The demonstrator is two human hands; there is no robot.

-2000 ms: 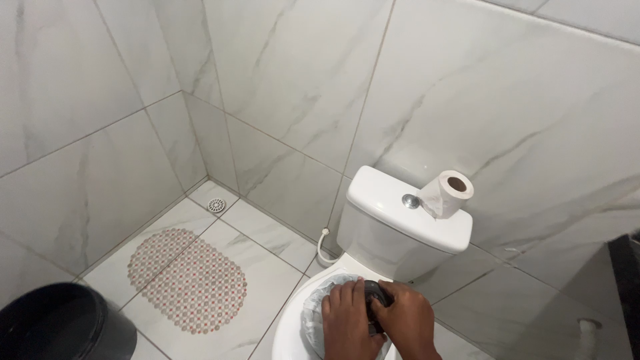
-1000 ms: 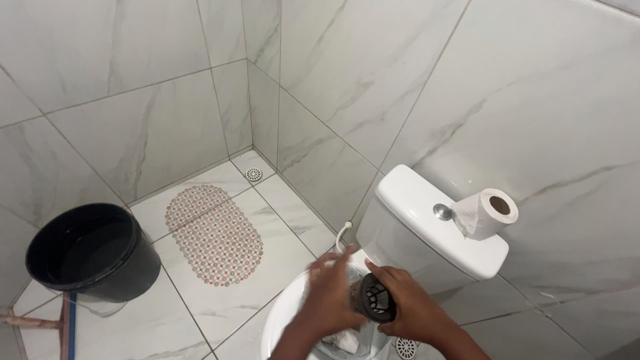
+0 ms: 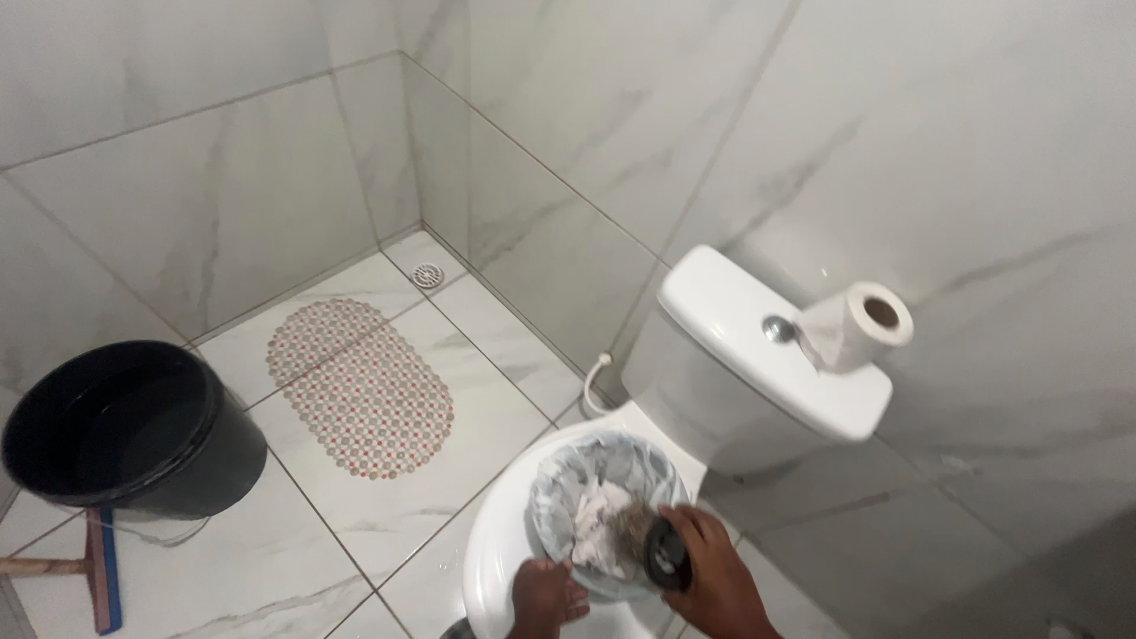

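My right hand (image 3: 714,568) is closed around a round black plastic piece (image 3: 666,555), tilted over a lined waste bin. A greyish-brown clump, perhaps hair or lint, (image 3: 635,531) sits at its left side. My left hand (image 3: 543,595) is at the bin's near left edge, fingers curled beside the plastic bag; whether it grips the bag I cannot tell. The bin, lined with a pale translucent bag (image 3: 555,484), stands on the closed white toilet lid (image 3: 497,532). Crumpled paper (image 3: 596,524) lies inside the bin.
Behind the bin rises the toilet cistern (image 3: 710,382), with a toilet paper roll (image 3: 843,333) on top. Left on the tiled floor are a pebbled oval mat (image 3: 364,390), a black bucket (image 3: 213,461) and a squeegee (image 3: 102,568). A floor drain (image 3: 427,275) lies by the corner.
My hands have moved apart; both were at the black piece before. The inside of the bin and the greyish-brown clump now show. The view has shifted left.
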